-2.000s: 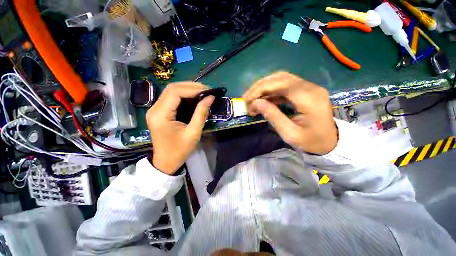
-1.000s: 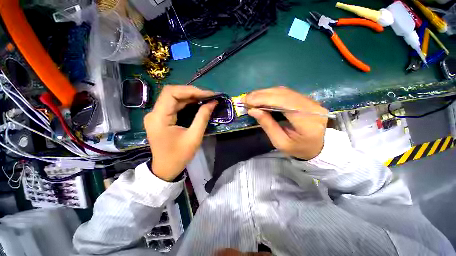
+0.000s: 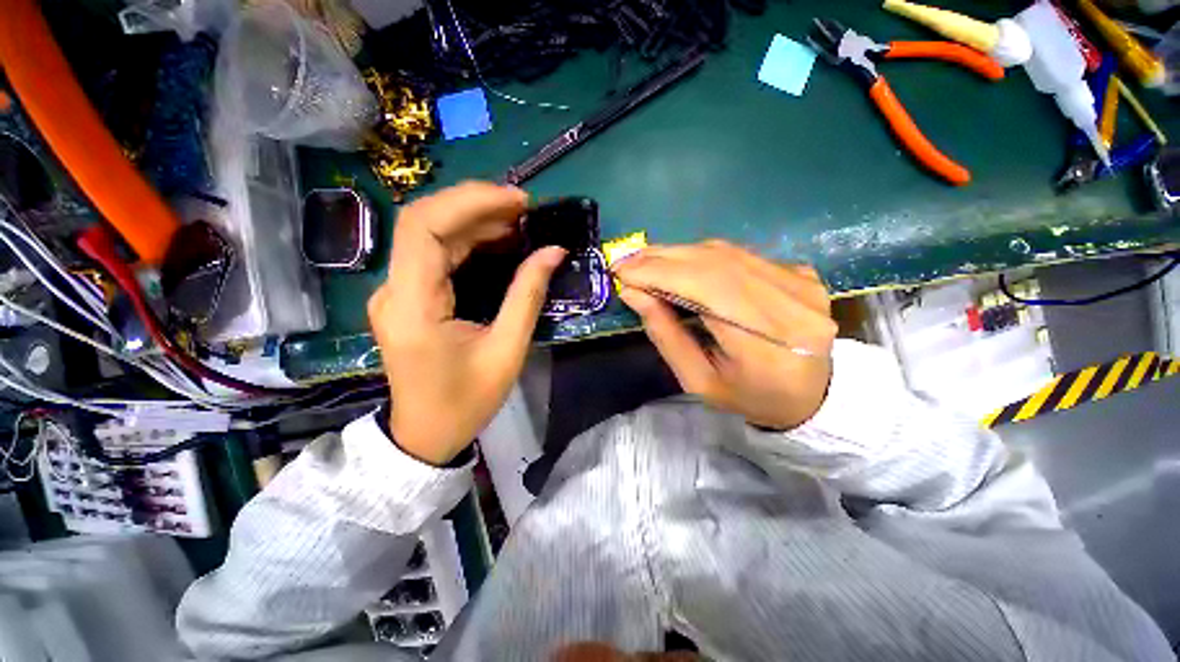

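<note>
My left hand (image 3: 456, 317) holds a dark smartwatch case (image 3: 585, 287) with a metallic rim between thumb and fingers at the mat's front edge. A glossy dark rounded square (image 3: 560, 226), like a screen module, stands up at the case's far side. A yellow battery (image 3: 625, 246) lies just right of the case, partly hidden by my right fingers. My right hand (image 3: 738, 323) holds a slim metal tool (image 3: 725, 318), like tweezers, its tip at the case's right side. The tip itself is too small to make out.
Dark tweezers (image 3: 606, 119) lie beyond my hands. Orange-handled nippers (image 3: 906, 110) and a white bottle (image 3: 1068, 78) lie at the back right. Another watch (image 3: 338, 229), gold parts (image 3: 403, 136), blue squares (image 3: 463, 114) and white cables (image 3: 78, 310) are on the left.
The slim tool has come into my right hand since the oldest frame. Its tip has moved onto the case's right side. The dark square now stands more upright behind the case.
</note>
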